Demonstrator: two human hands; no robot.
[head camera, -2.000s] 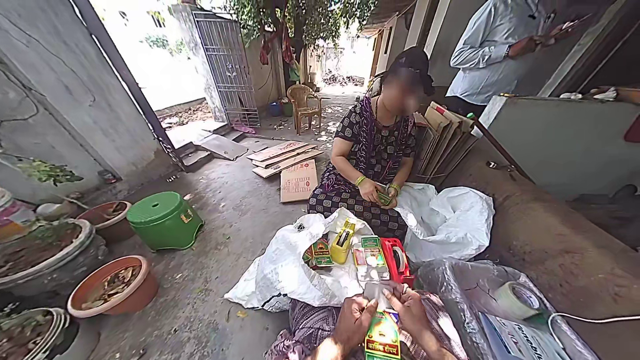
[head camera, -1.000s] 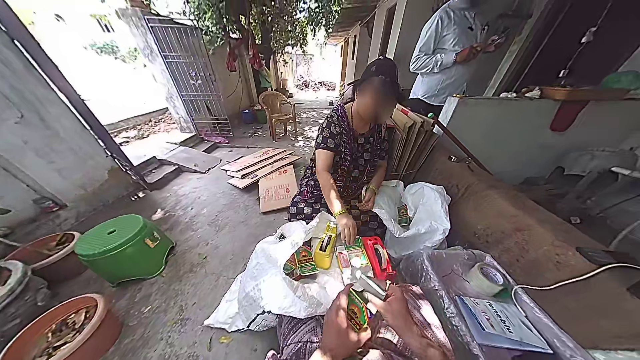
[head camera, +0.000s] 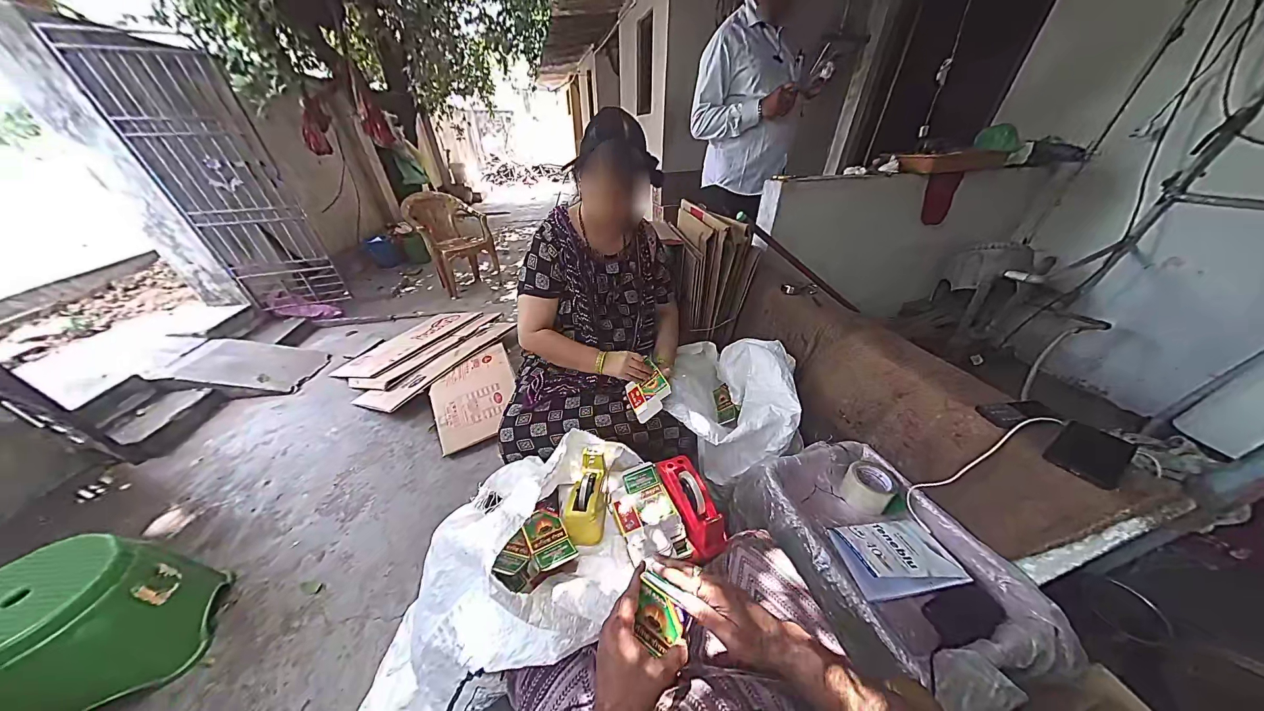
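My left hand (head camera: 632, 647) is closed around a small green and yellow printed carton (head camera: 656, 614) above my lap. My right hand (head camera: 726, 612) touches the carton's upper end from the right, its fingers over the edge. Just beyond, on a white woven sack (head camera: 464, 602), stand a yellow tape dispenser (head camera: 587, 506) and a red tape dispenser (head camera: 693, 509). Between these two lie flat printed cartons (head camera: 652, 509); more green and red cartons (head camera: 546, 538) lie left of the yellow dispenser. A person seated opposite holds another printed carton (head camera: 649, 391).
To the right, a plastic-lined box (head camera: 1037, 617) holds a tape roll (head camera: 869, 487) and a printed packet (head camera: 899, 558). A second white sack (head camera: 775, 395) lies beside the seated person. A green stool (head camera: 99, 612) and flattened cardboard (head camera: 474, 400) are at left; another person (head camera: 741, 109) stands behind.
The seated person's hand has drawn back from the cartons near the dispensers and now holds a printed carton. My hands stay together around a carton. The view has shifted right.
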